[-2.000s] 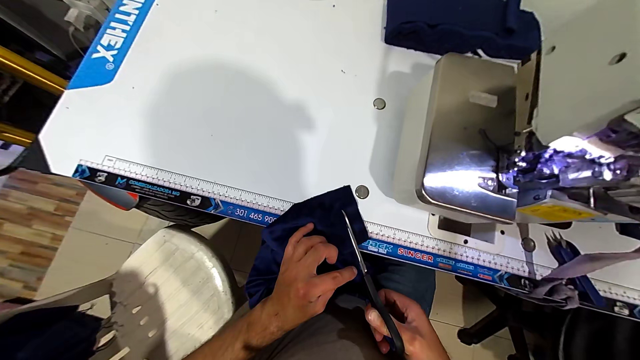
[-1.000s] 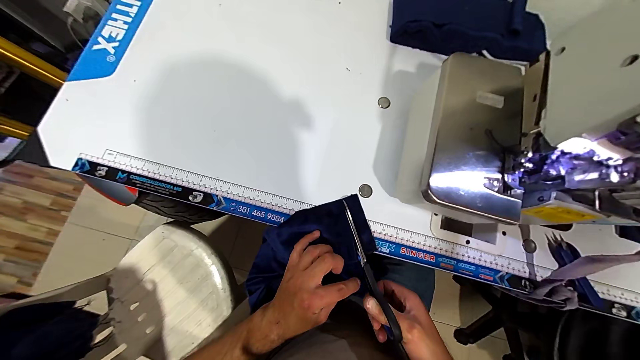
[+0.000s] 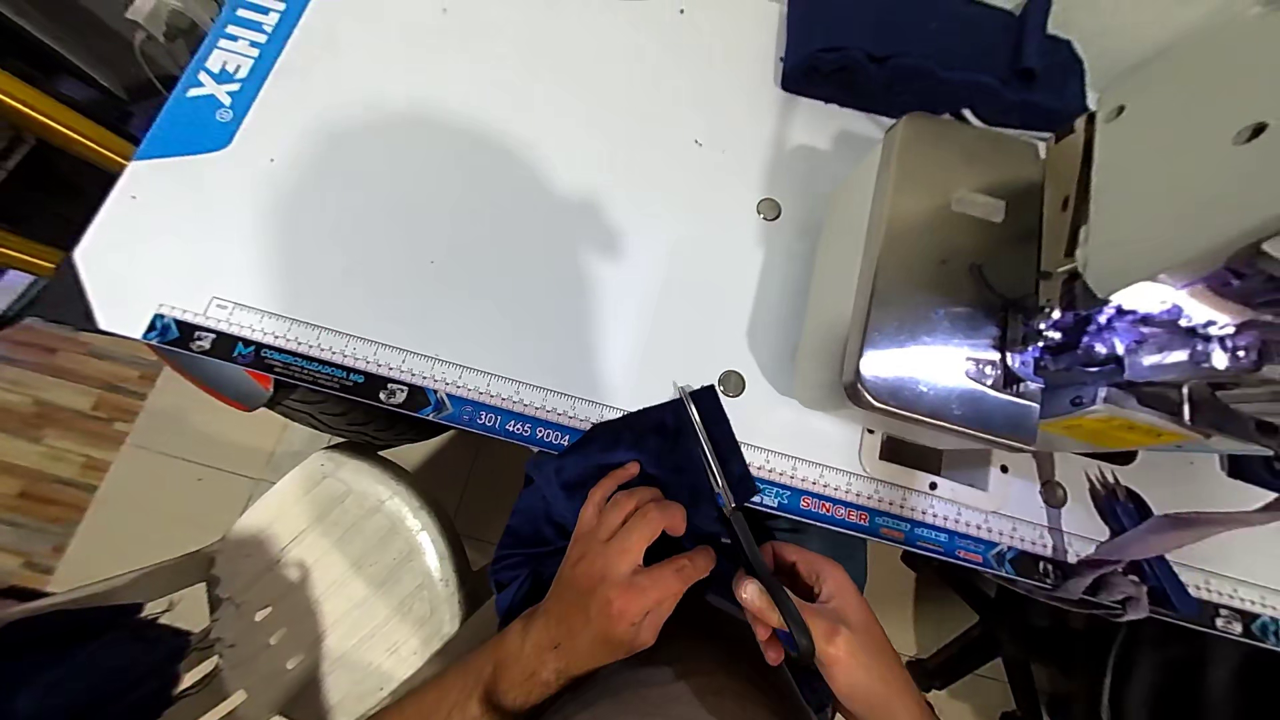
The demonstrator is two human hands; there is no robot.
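Note:
A piece of dark blue fabric (image 3: 600, 450) lies over the table's front edge and hangs toward my lap. My left hand (image 3: 620, 570) rests on it with fingers bent and somewhat spread, pressing the cloth; whether it pinches any fold is unclear. My right hand (image 3: 810, 620) holds black-handled scissors (image 3: 715, 460) by the handles. Their metal blades lie along the fabric near its right edge, tips reaching the cloth's upper border. The blades look nearly closed together. Part of the handles is hidden by my right fingers.
A sewing machine (image 3: 950, 280) with a metal cover and lit needle area stands at right on the white table (image 3: 430, 220). Folded navy fabric (image 3: 920, 60) lies behind it. A printed ruler strip (image 3: 400, 370) follows the front edge. A plastic chair (image 3: 350, 560) is at lower left.
The scissors have stayed in my right hand, and my left hand has remained on the blue fabric. The fabric's upper edge sits slightly lower against the table than two seconds ago.

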